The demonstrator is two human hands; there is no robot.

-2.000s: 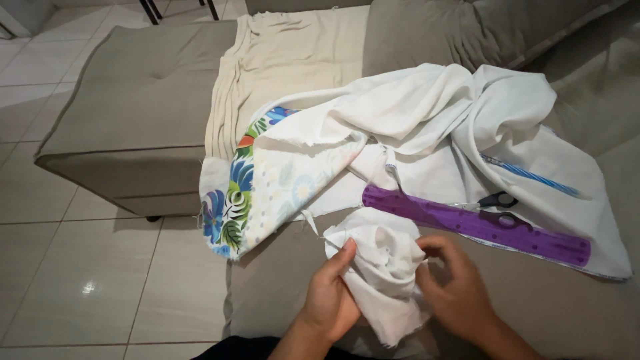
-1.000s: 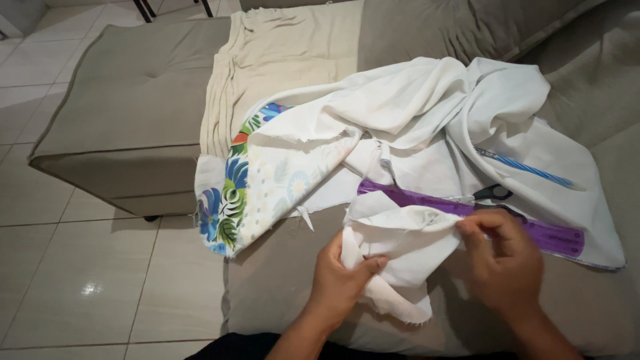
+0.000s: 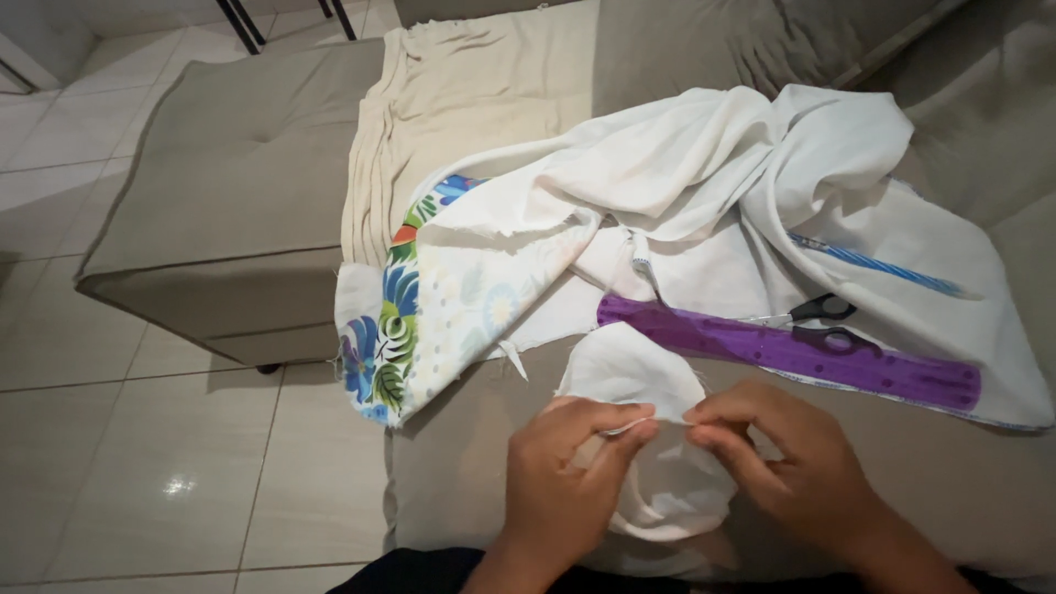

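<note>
A small white fabric piece (image 3: 631, 367) is stretched between my two hands at the lower middle. My left hand (image 3: 577, 462) pinches its edge between thumb and fingertips. Close beside it, my right hand (image 3: 784, 462) pinches the same edge. Just beyond the hands lies a purple plastic ruler (image 3: 891, 375), with black-handled scissors (image 3: 825, 324) resting on it; cloth covers part of the blades. A large white cloth (image 3: 685, 165) is bunched under and behind the ruler, and its left end shows a floral print (image 3: 400, 305). A blue twisted-pattern pen or stick (image 3: 883, 268) rests on this cloth.
Everything lies on a grey-brown sofa (image 3: 462, 478). A cream ribbed throw (image 3: 495, 74) covers part of the seat behind. At the left is an upholstered sofa section (image 3: 247, 157) above a tiled floor (image 3: 173, 470). Dark thin furniture legs (image 3: 239, 25) stand at the top left.
My right hand has moved in toward the left, and both hands now pinch one fabric edge close together. The small fabric piece has been turned and refolded, and the scissors' handles show again.
</note>
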